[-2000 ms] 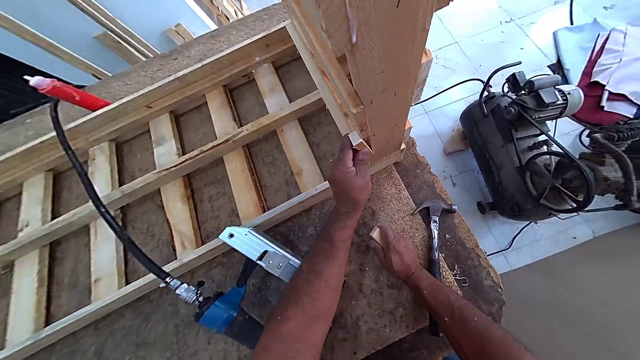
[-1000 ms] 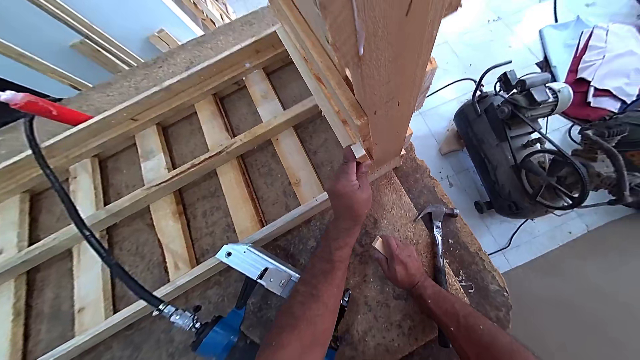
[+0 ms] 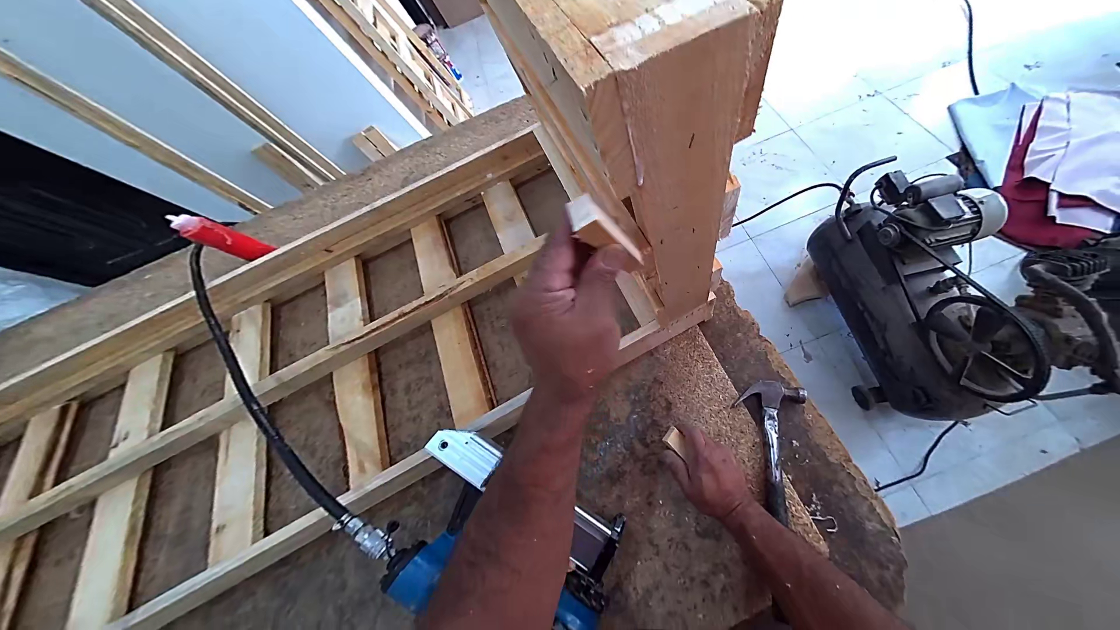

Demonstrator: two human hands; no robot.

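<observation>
My left hand (image 3: 569,324) is raised over the slatted wooden frame (image 3: 350,350) and pinches a small wood block (image 3: 602,229) beside the upright wooden piece (image 3: 682,192). Lower down, near the bench edge, my right hand (image 3: 713,472) grips another small wood block (image 3: 675,442). A claw hammer (image 3: 771,429) lies just right of that hand on the particle board (image 3: 700,385). Below my left forearm, partly hidden by it, is a blue pneumatic nailer (image 3: 424,573) with a black hose attached. A red-bodied bottle or tube (image 3: 223,238) rests at the frame's far rail.
An air compressor (image 3: 901,324) stands on the tiled floor at the right, with cloths (image 3: 1072,157) behind it. The black air hose (image 3: 254,402) arches over the frame. More wooden strips (image 3: 131,131) lie at the upper left. The bench's worn edge (image 3: 840,464) runs beside the hammer.
My left hand has lifted its block away from the lower edge of the upright piece, turning it. The right hand still holds its block near the hammer.
</observation>
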